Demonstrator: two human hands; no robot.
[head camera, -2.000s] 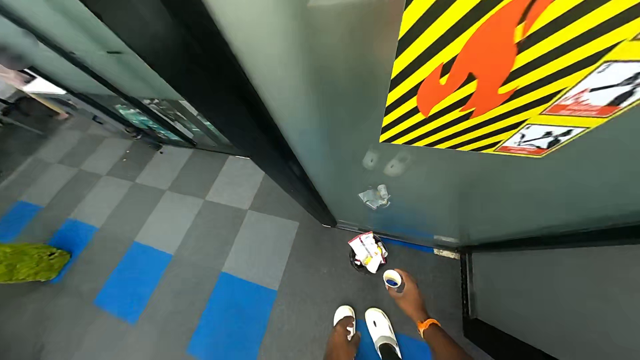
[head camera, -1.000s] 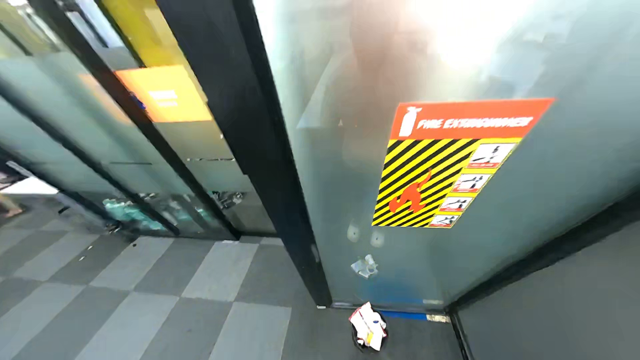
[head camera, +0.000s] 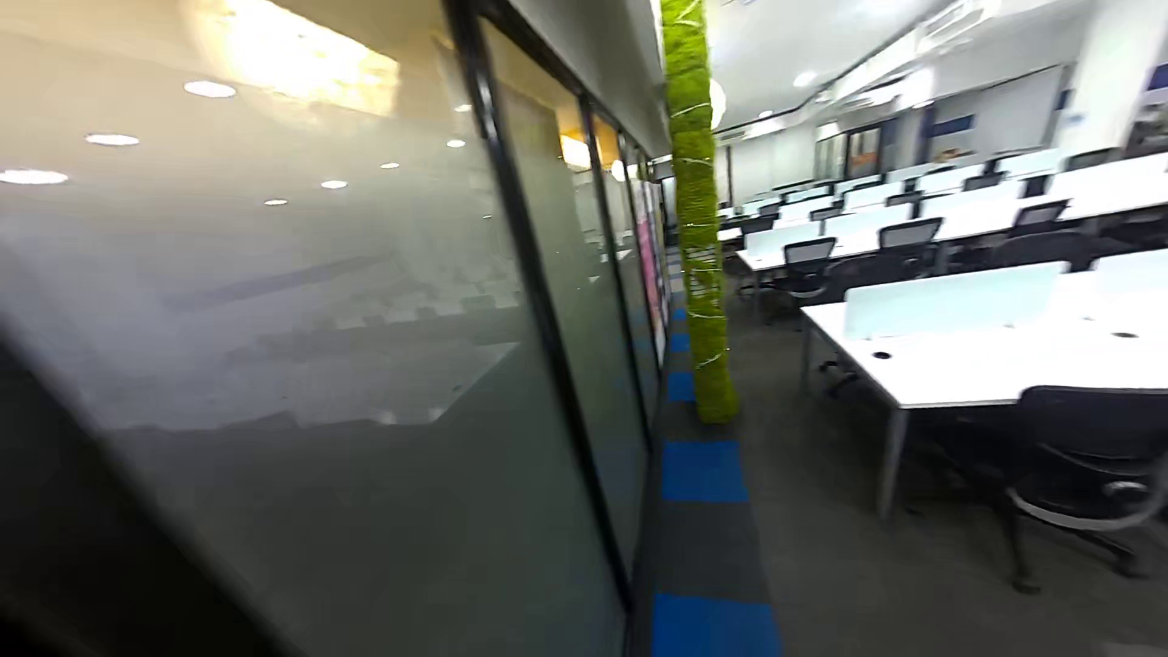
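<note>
Neither of my hands shows in the view now, so what they hold or touch is hidden. A frosted glass partition (head camera: 365, 438) with black frames fills the left side, close to the camera. Right of it stands a pillar wrapped in green artificial grass (head camera: 698, 228), with thin pale strands around it. White office desks (head camera: 967, 365) with pale dividers (head camera: 954, 297) extend along the right.
A black mesh office chair (head camera: 1095, 456) stands at the nearest desk, and several more chairs are farther back. Dark carpet with blue squares (head camera: 703, 470) runs beside the glass. The grass-covered pillar stands in this walkway.
The view has swung from the fire extinguisher sign and the corner floor to the long office. The hand that held a small cup two seconds ago is out of view.
</note>
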